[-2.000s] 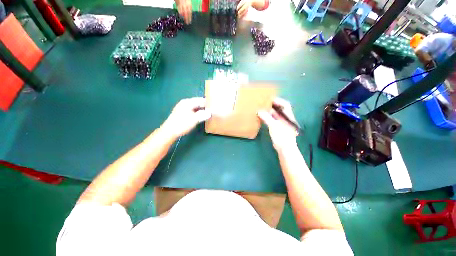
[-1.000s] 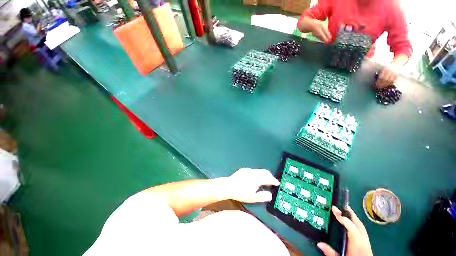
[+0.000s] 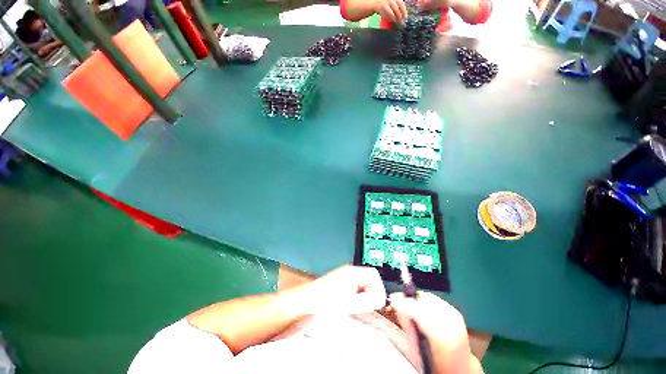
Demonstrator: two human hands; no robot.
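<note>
A green PCB panel (image 3: 399,232) with white blocks lies flat on the black work mat (image 3: 360,219) in front of me. My right hand (image 3: 432,321) holds the soldering iron (image 3: 408,281) like a pen, its tip over the panel's near edge. My left hand (image 3: 354,290) is beside it at the mat's near edge, fingers curled together; whether it holds solder wire cannot be seen.
Beyond the mat stands a panel stack (image 3: 409,142). A second stack (image 3: 289,86) is further left. A round tin (image 3: 507,215) is right of the mat. The black soldering station (image 3: 621,237) is far right. A person's hands (image 3: 394,10) handle panels across the bench.
The pale sheet from two seconds ago is gone from view. Both hands have moved off the panel's sides to its near edge, and the iron now points at it. The view has turned right.
</note>
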